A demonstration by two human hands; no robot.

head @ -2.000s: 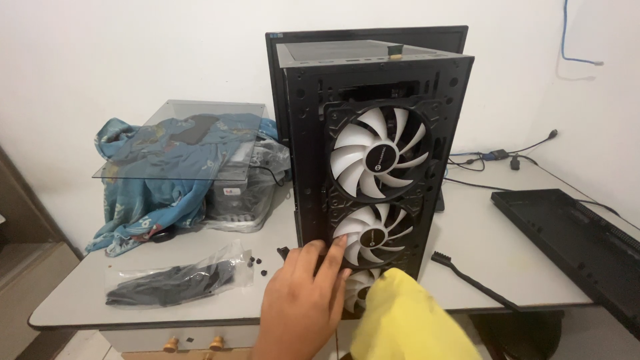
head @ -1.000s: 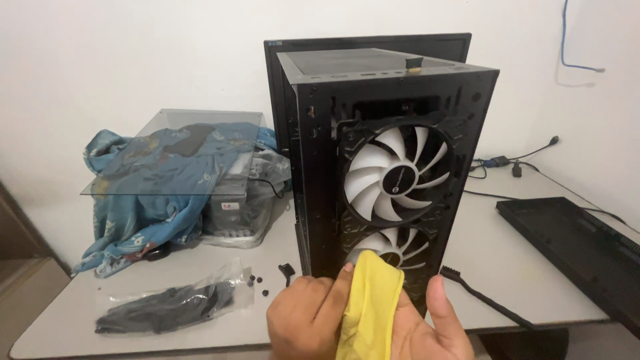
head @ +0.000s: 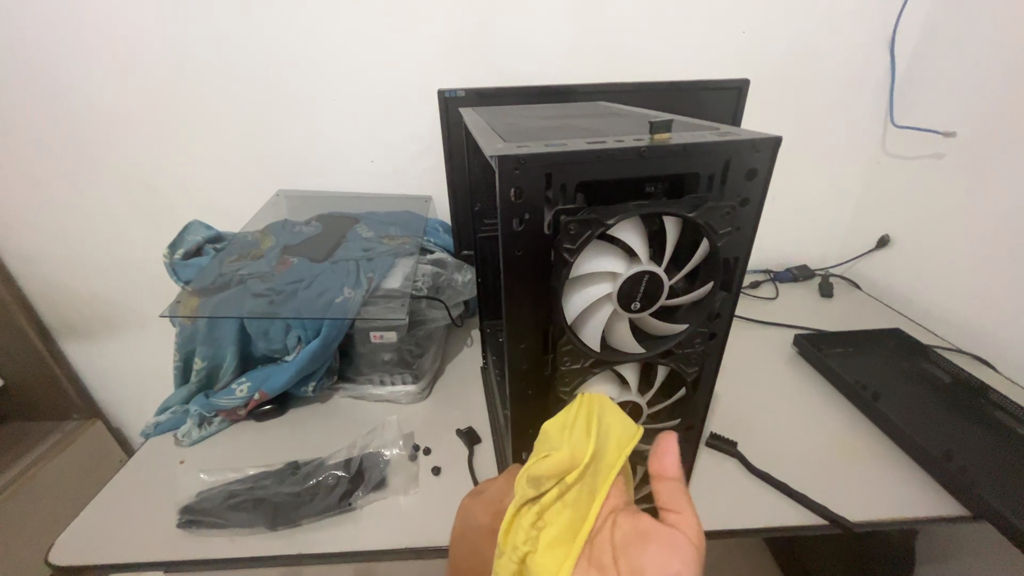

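Observation:
A black computer case stands upright on the table, its front off, showing white-bladed fans stacked one above another. In front of the lower fans, a yellow cloth hangs over the fingers of my right hand, palm turned up and thumb raised. My left hand is beside it at the left, mostly behind the cloth; its fingers are hidden, so its hold cannot be told. A black brush lies right of the case. A small black and yellow piece is on the case top.
Behind the case is a monitor. At left, a glass panel rests on blue patterned fabric. A plastic bag of black cables and several small black knobs lie nearer. A black panel and cables are at right.
Two seconds ago my left hand was spread on the lower fans and the cloth was right of it; now my right palm shows, turned up beneath the cloth, with my left hand beside it.

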